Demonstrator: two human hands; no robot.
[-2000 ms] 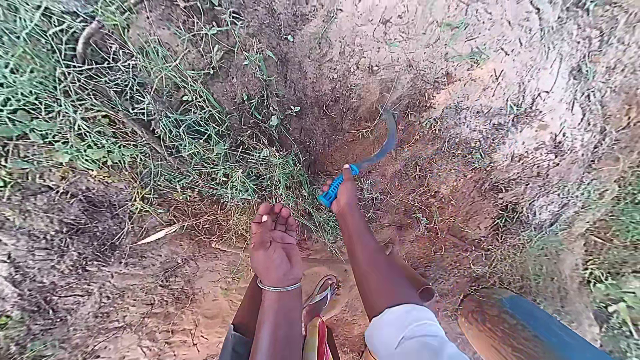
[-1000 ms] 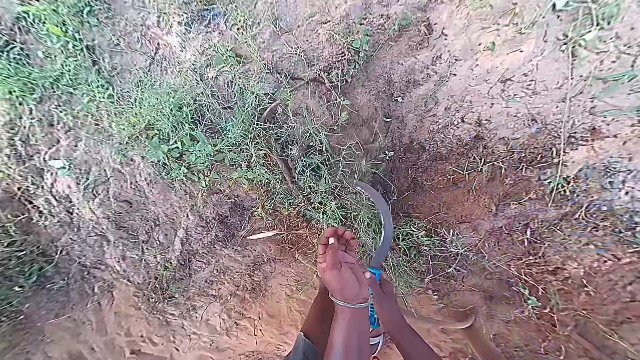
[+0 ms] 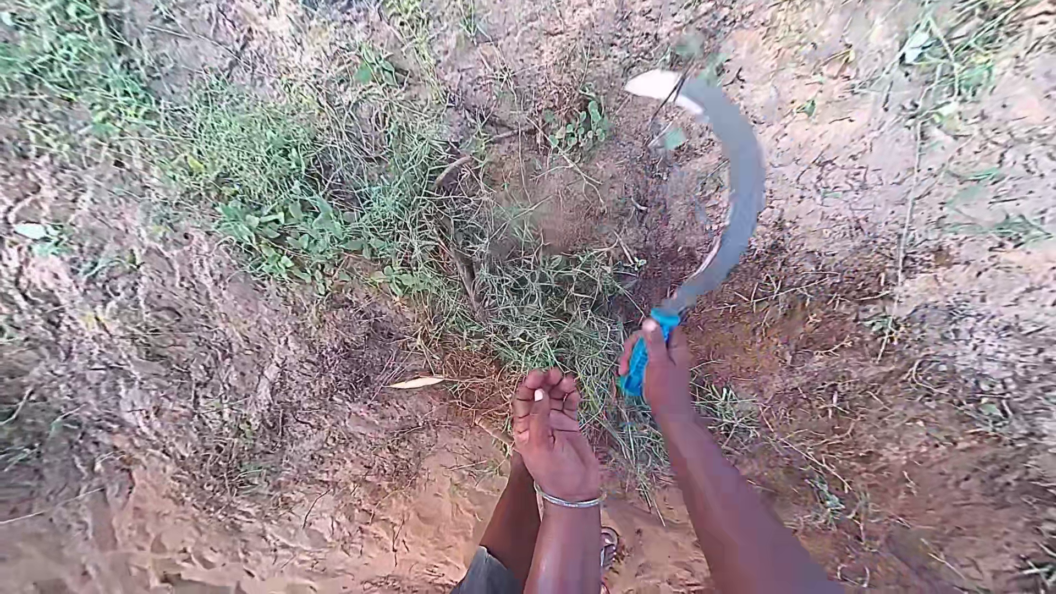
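Observation:
My right hand [image 3: 660, 367] grips the blue handle of a sickle [image 3: 747, 177]. The curved grey metal blade rises from the fist, and its pale tip points left. My left hand [image 3: 557, 433], with a metal bangle at the wrist, is palm up with its fingers loosely curled and nothing seen in them. It is to the left of the sickle's handle and apart from it. Green grass [image 3: 553, 313] lies just beyond the left hand.
Leafy weeds [image 3: 280, 231] grow at the upper left. A dry stick [image 3: 464, 268] pokes through the grass. One pale dry leaf [image 3: 417, 383] rests left of my left hand. Bare reddish soil [image 3: 767, 355] lies at the right, and a sandaled foot [image 3: 609, 546] shows below.
The sickle, close beside my left hand one second ago, has moved to the right, away from it, still in my right hand. The view has shifted over the ground.

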